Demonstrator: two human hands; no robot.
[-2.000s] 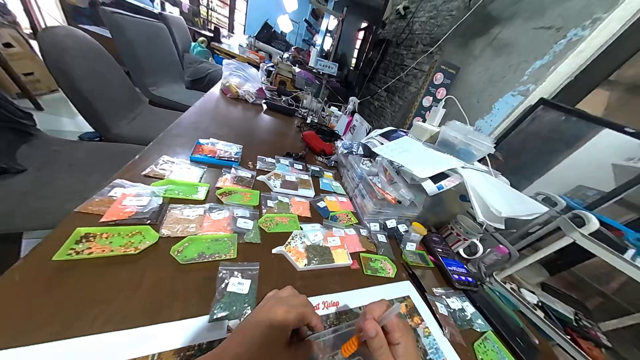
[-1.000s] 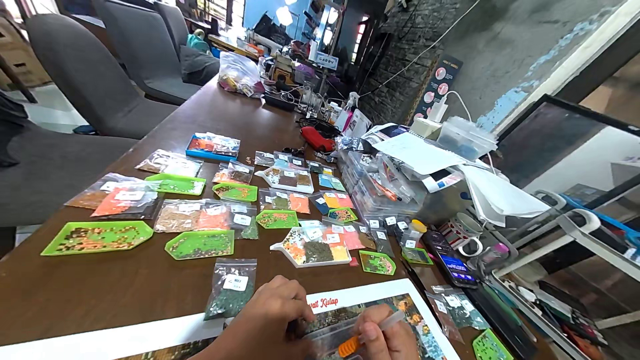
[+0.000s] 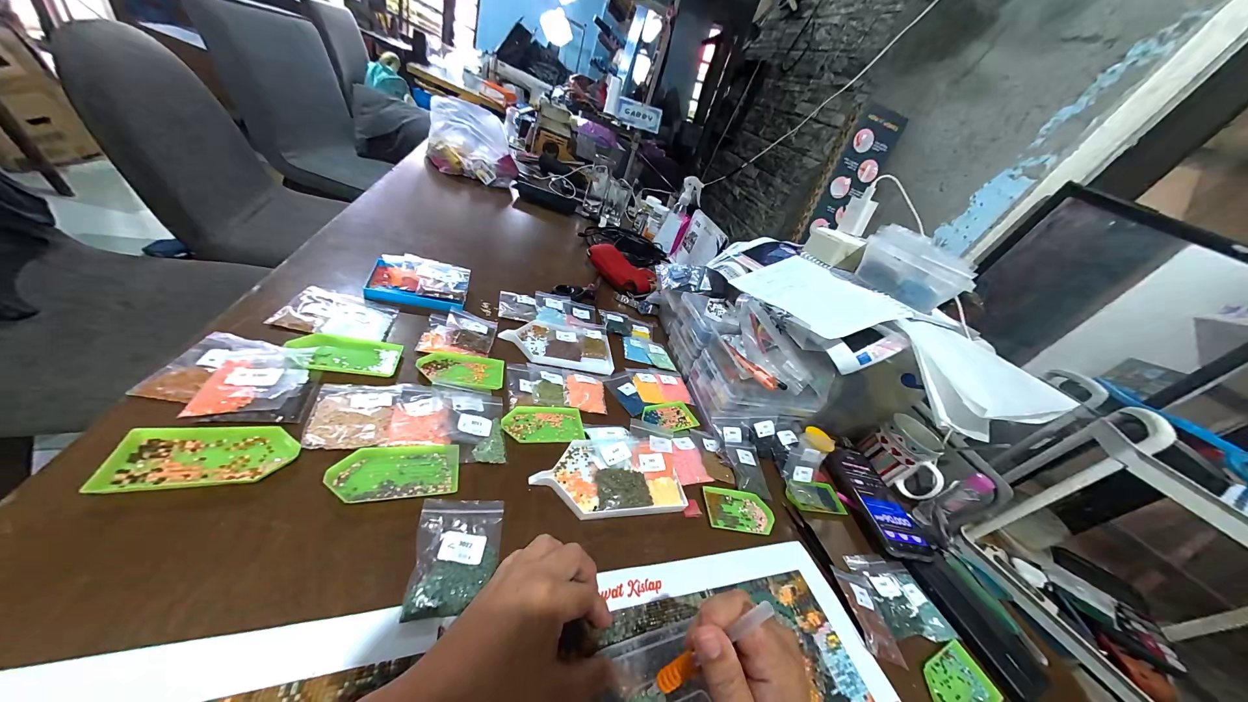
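At the bottom centre, my left hand [image 3: 531, 624] is curled over the diamond-painting canvas [image 3: 770, 575], its fingertips at the edge of a clear plastic tray [image 3: 639, 658]; what they pinch is hidden. My right hand [image 3: 746, 653] grips a translucent pen-like tool with an orange grip [image 3: 676, 673], its pale end pointing up to the right. A zip bag of dark green beads [image 3: 453, 561] lies left of my left hand, on the canvas edge. Beyond my hands are a white tray [image 3: 585, 507] holding bags and a green bead tray [image 3: 738, 510].
Several green bead trays [image 3: 190, 456] and labelled bead bags [image 3: 351, 414] cover the brown table [image 3: 244, 546]. Stacked clear boxes [image 3: 741, 375] with papers [image 3: 819, 292] on top stand at right, near a phone [image 3: 882, 502] and a mug [image 3: 902, 444]. Grey chairs [image 3: 175, 136] line the left side.
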